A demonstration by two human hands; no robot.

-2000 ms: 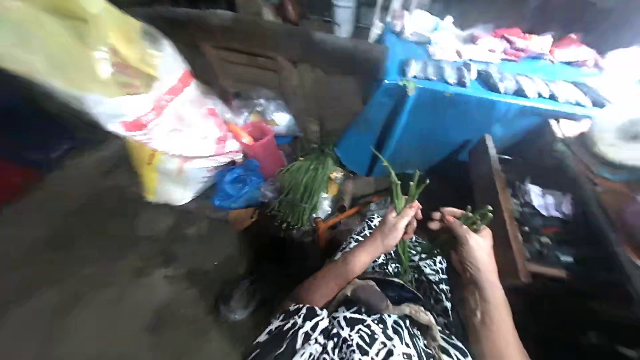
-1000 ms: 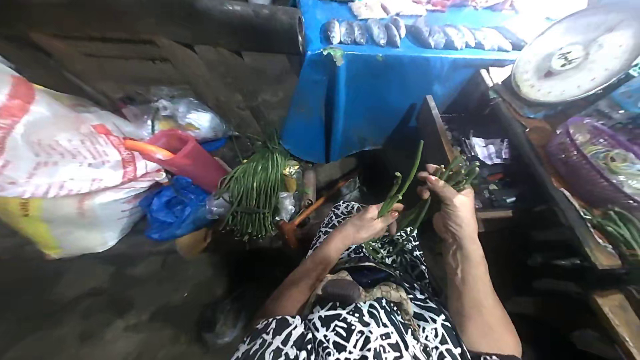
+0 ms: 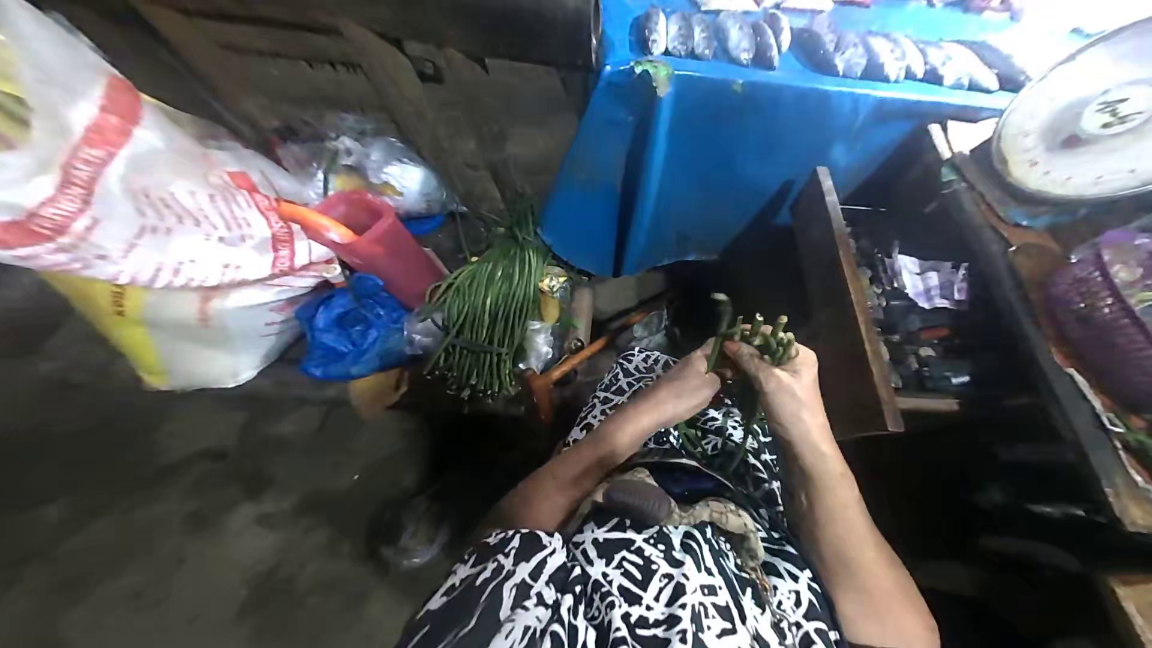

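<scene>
Above my lap, my right hand [image 3: 781, 373] grips a small bunch of green vegetable stems [image 3: 760, 335], their cut ends pointing up. Close against it on the left, my left hand [image 3: 691, 385] has its fingers round a green stem [image 3: 721, 322] that stands a little taller than the bunch. Both hands nearly touch. Leafy green parts hang below them over the black-and-white patterned clothing [image 3: 630, 576], partly hidden by the hands. A large tied bundle of long green stalks [image 3: 490, 310] lies on the floor side to the left of my knees.
White sacks [image 3: 162, 207], a pink plastic container [image 3: 382, 243] and a blue plastic bag [image 3: 354, 328] stand at left. Ahead, fish [image 3: 735, 38] lie on a blue-covered table [image 3: 765, 126]. At right are an open wooden drawer [image 3: 841, 306], a dial scale [image 3: 1080, 117] and a purple basket [image 3: 1102, 306].
My hands have come together; one second ago they were slightly apart, with long stems slanting up from my left hand. The view has shifted to the right since two seconds ago.
</scene>
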